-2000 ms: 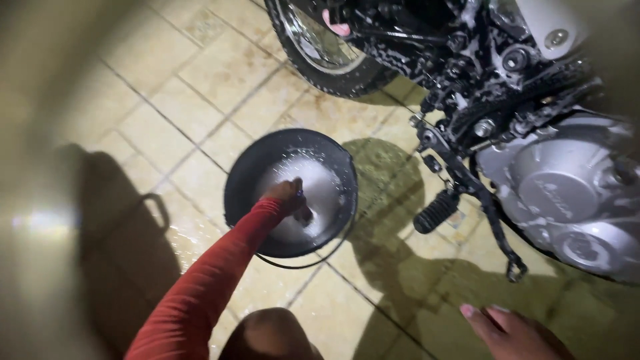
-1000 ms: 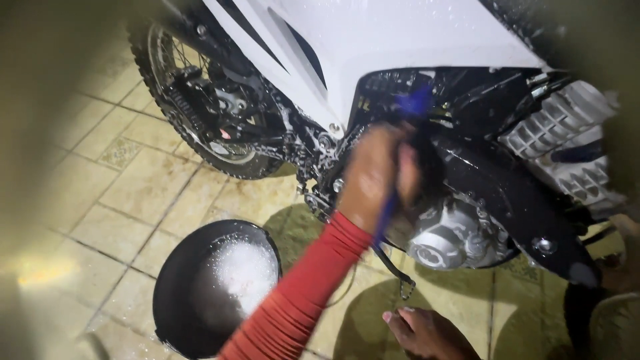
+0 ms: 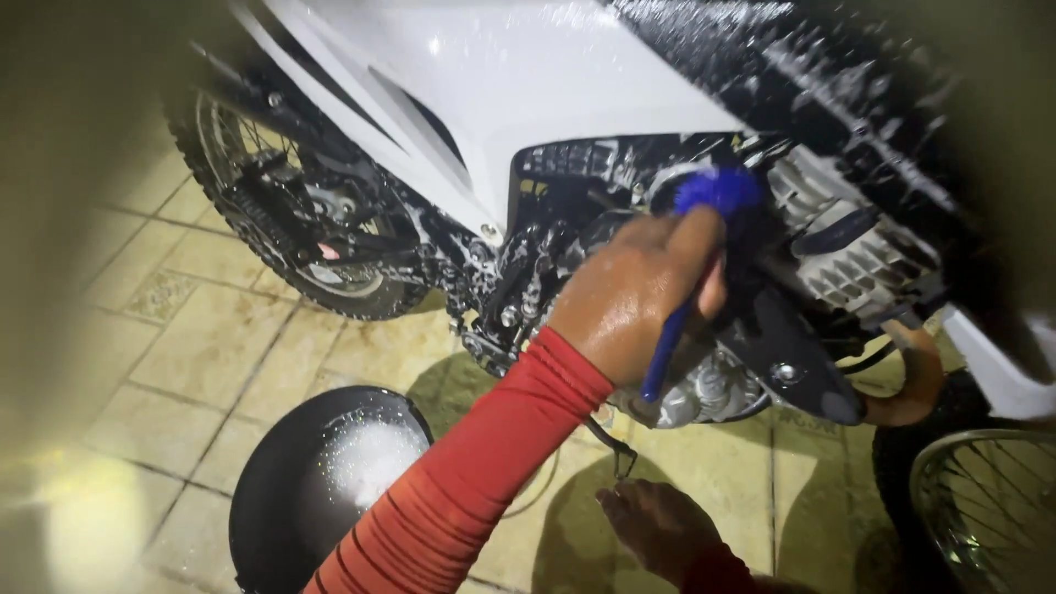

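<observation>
My left hand, in a wet red sleeve, grips a blue brush with its handle slanting down below the fist. The bristles are at the engine area of a white and black motorcycle, beside the finned cylinder; hand and brush are blurred. Low in the view, my right hand is near the side stand, over the floor, with nothing visible in it. A black bucket with foamy water stands on the tiles at lower left, partly behind my left forearm. Suds cover parts of the motorcycle.
The spoked rear wheel is at upper left, another spoked wheel at lower right. A black engine-side cover and a curved exhaust pipe lie right of my left hand. The tiled floor is wet in places.
My left hand was in the bucket's foam two seconds ago; it has moved up to the motorcycle's engine area with the blue brush. The view has shifted toward the motorcycle.
</observation>
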